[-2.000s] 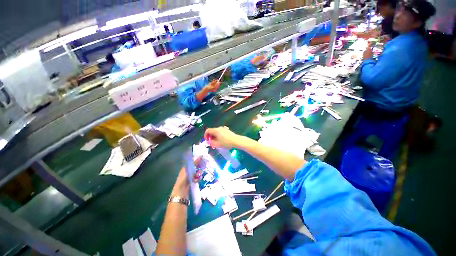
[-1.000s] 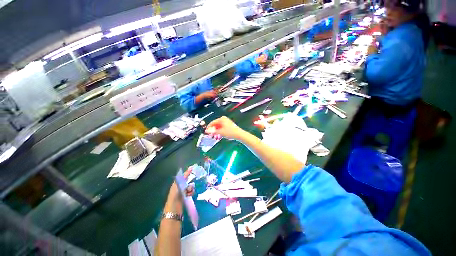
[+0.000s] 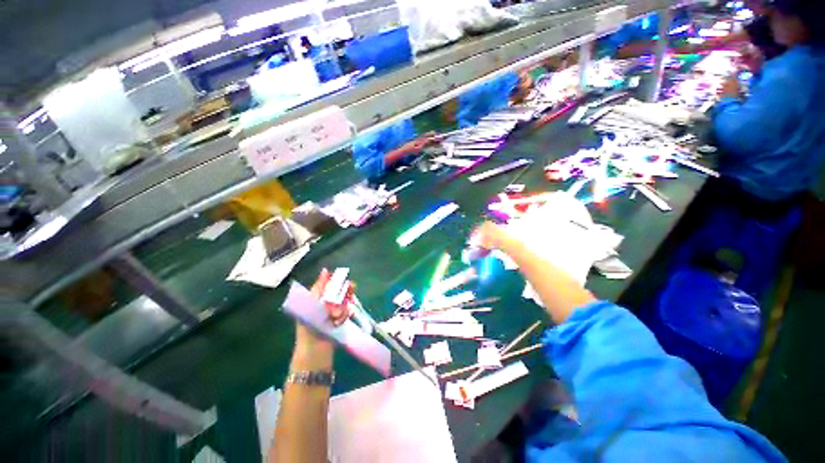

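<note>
My left hand [image 3: 327, 307] holds a flat strip [image 3: 336, 330], tilted down to the right, with a small white piece [image 3: 336, 287] at the fingers. A thin stick slants down beside the strip. My right hand [image 3: 491, 240] is over the near edge of the white heap; its fingers are blurred and I cannot tell what they hold. A lit LED stick [image 3: 428, 224] glows on the belt between the hands and the shelf. The near pile of short white strips [image 3: 448, 324] and thin tan sticks lies between my arms. A white sheet [image 3: 389, 420] lies below my left hand.
Crumpled white sheets [image 3: 565, 237] lie at the right, with glowing strips [image 3: 606, 167] beyond. A small carton [image 3: 277, 237] and a socket strip [image 3: 297, 140] are at the left. A person in blue [image 3: 778, 118] is at the right, near a blue stool [image 3: 710, 312]. Other workers' arms show across the belt.
My right hand has moved right, from above the belt to the white heap. A lit stick now lies on the belt further back. My left hand's strip has tilted flatter, and a small white piece shows there.
</note>
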